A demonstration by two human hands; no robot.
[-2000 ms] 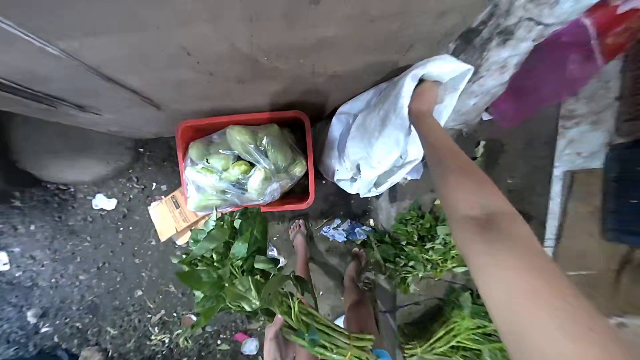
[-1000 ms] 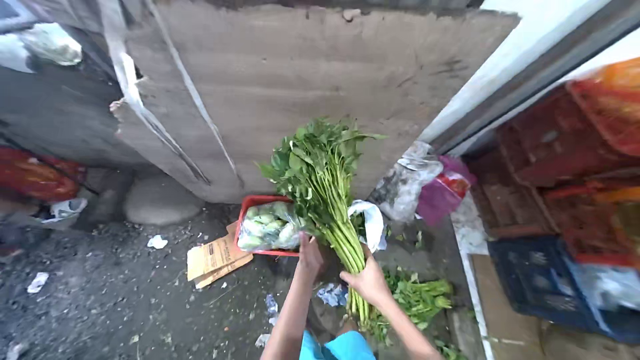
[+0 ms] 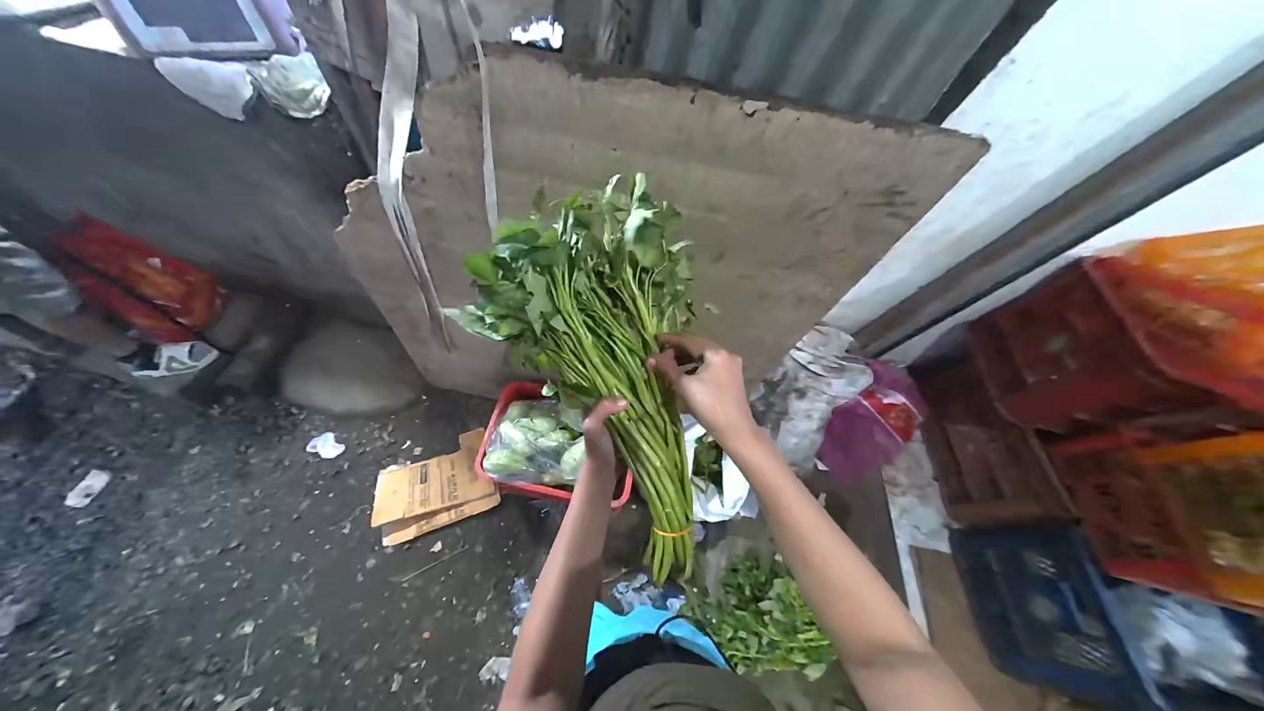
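A large bunch of leafy green vegetables (image 3: 632,395) with long stems is held up in front of me, leaves at the top and an orange band around the lower stems. My left hand (image 3: 602,425) grips it from the left, thumb over the stems. At its right side, my right hand (image 3: 703,380) has bent fingers against the upper stems; whether it grips them is unclear. Behind the bunch, a red plastic crate (image 3: 509,479) contains pale green vegetables in a clear plastic bag (image 3: 528,444). A white sack (image 3: 726,489) with greens inside is partly hidden by my right forearm.
More leafy greens (image 3: 775,617) lie on the ground below my right forearm. Flattened cardboard (image 3: 430,489) lies beside the red crate. A worn board (image 3: 790,197) stands ahead. Red crates (image 3: 1047,346) and a blue crate (image 3: 1027,592) are stacked at right, near a purple bag (image 3: 869,425).
Two seconds ago one hand was in the white sack; then both hands held the bunch. My right hand has moved up along the stems from their lower part. The view has tilted up.
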